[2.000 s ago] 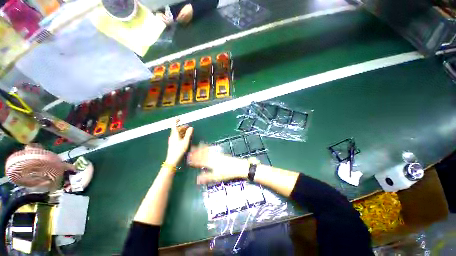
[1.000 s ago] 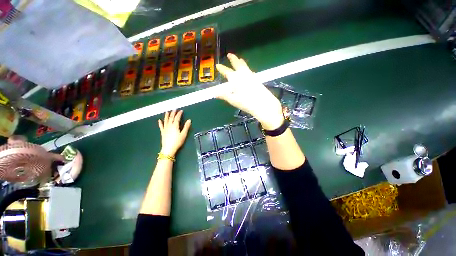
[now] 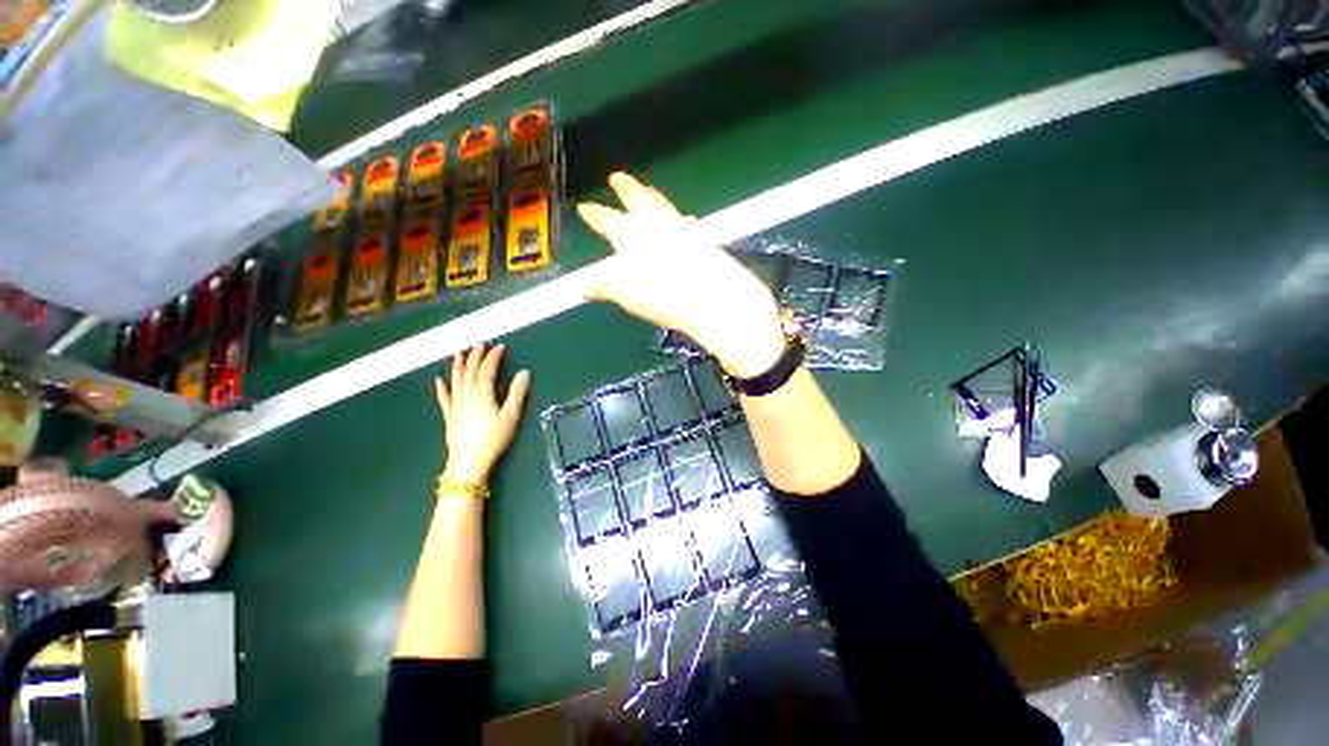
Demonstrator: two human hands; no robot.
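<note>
My left hand [image 3: 483, 413] lies palm down on the green bench with its fingers spread, holding nothing. My right hand [image 3: 685, 286] is over the white line with its fingers apart and nothing visible in it. A clear blister tray of yellow-orange handset units [image 3: 468, 241] lies beyond the line, left of my right hand. A dark compartment grid tray [image 3: 666, 481] lies between my arms, with glossy film over its near part. A second grid piece [image 3: 838, 299] lies right of my right hand, which partly covers it.
A second tray of red and yellow units [image 3: 191, 382] is at the left, beside a pink fan [image 3: 73, 539]. Black tweezers-like tools [image 3: 1029, 414] and a white scrap [image 3: 1017, 469] lie at the right, near a white fixture [image 3: 1178, 475]. A carton below holds yellow scrap [image 3: 1093, 568].
My hands were close together near the grid tray at first. My right hand has since reached forward to the white line, and my left hand has flattened on the bench. The view has shifted.
</note>
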